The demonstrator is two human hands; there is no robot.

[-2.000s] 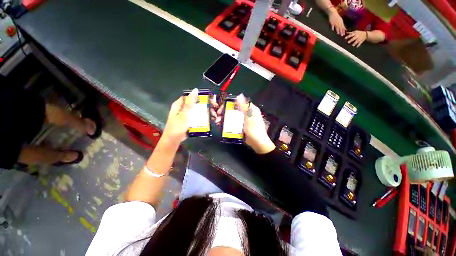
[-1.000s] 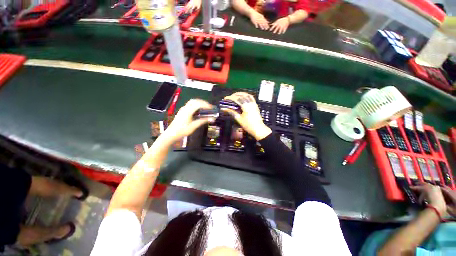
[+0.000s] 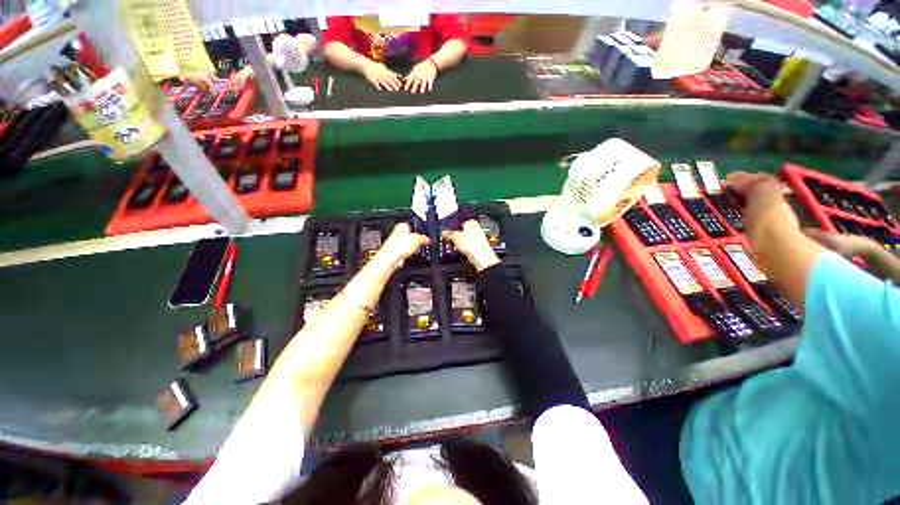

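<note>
A black tray point(image 3: 385, 360) with two rows of pockets lies in front of me and holds closed flip phones. Two open flip phones stand at its back row, their lit white upper halves raised. My left hand point(image 3: 403, 243) is at the left open phone point(image 3: 421, 200), fingers on its lower half. My right hand point(image 3: 472, 244) is at the right open phone point(image 3: 446, 199) in the same way. The two phones are close side by side. My fingers hide most of both keypads.
Left of the tray lie a smartphone point(image 3: 200, 272), a red marker point(image 3: 226, 275) and several small brown-black blocks point(image 3: 194, 345). A red tray of phones point(image 3: 212, 205) stands behind. At right are a pale fan point(image 3: 610, 181), a red phone tray point(image 3: 641, 281) and a person in a turquoise sleeve point(image 3: 839, 325).
The view has swung right. My hands have moved from above the bench, where they held two phones with lit screens, to the black tray's back row. The phones, closed-looking one second ago, are open.
</note>
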